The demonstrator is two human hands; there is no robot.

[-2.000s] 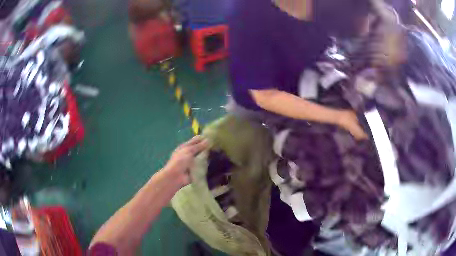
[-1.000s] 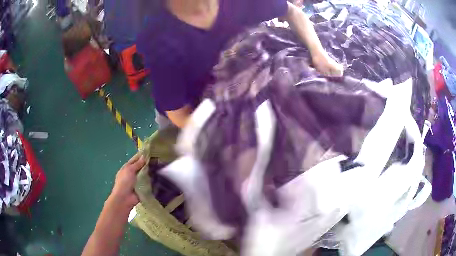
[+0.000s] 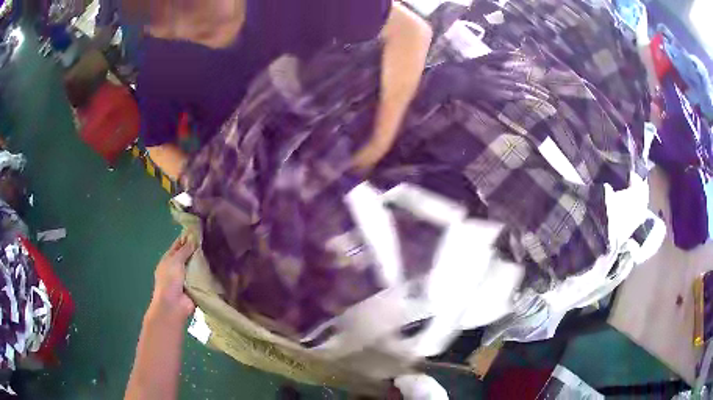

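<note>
My left hand (image 3: 173, 273) grips the left rim of the olive-green woven sack (image 3: 258, 344) at the lower left. A large bundle of plaid cut pieces (image 3: 274, 234) fills and overhangs the sack mouth, with white strips (image 3: 438, 266) hanging at its front, partly blurred. A white-covered shape (image 3: 420, 387) at the bottom edge, by the sack's right rim, looks like my right hand; its fingers are not clear. A co-worker's arm (image 3: 397, 94) reaches into the plaid bundle from above.
The co-worker (image 3: 188, 70) leans over the sack from the far side. More plaid (image 3: 539, 156) is heaped on a pale table (image 3: 664, 301) at right. A red stool or crate (image 3: 109, 121) stands upper left; a red crate (image 3: 55, 293) holds pieces at left. Aisle tape (image 3: 156, 168) runs on the green floor.
The plaid bundle has moved left from the heap, over the sack mouth. The co-worker has leaned further over it. The view has shifted right, and my left hand still holds the rim.
</note>
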